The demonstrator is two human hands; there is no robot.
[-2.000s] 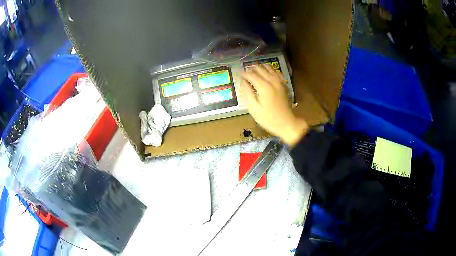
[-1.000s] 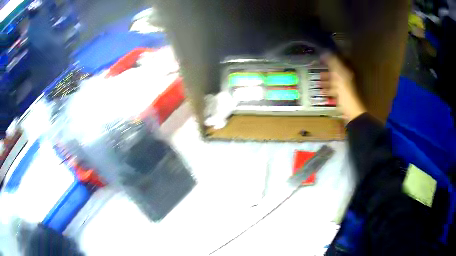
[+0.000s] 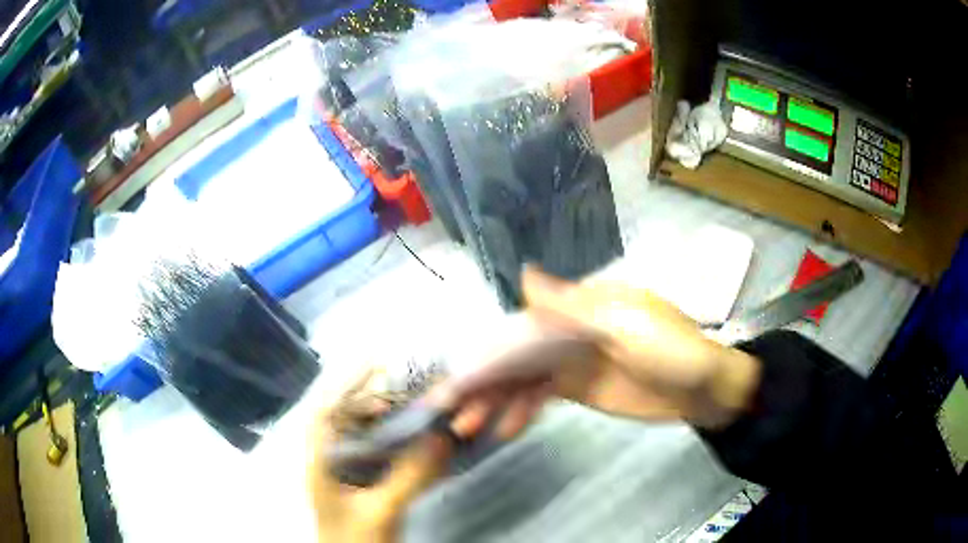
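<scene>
My left hand point(image 3: 372, 467) is at the lower middle, blurred, with its fingers around a dark bundle of rods point(image 3: 387, 437). My right hand point(image 3: 637, 355) reaches in from the right, its fingers at the same bundle; blur hides whether it grips anything. A shiny clear plastic bag point(image 3: 594, 477) lies below the hands on the white bench. Filled bags point(image 3: 547, 207) of dark rods with thin wires stand behind the hands, and another filled bag point(image 3: 239, 350) leans at the left.
The counting scale point(image 3: 807, 133) with green displays sits in the cardboard box point(image 3: 785, 202) at upper right, beside crumpled white material point(image 3: 697, 133). The steel ruler point(image 3: 807, 297) lies over a red card point(image 3: 814, 274). A blue tray point(image 3: 318, 249) and red tray point(image 3: 621, 83) are behind.
The view has swung left, so the scale is now at upper right. My right hand has left the scale keypad and is near my left hand, which has come into view with a dark bundle.
</scene>
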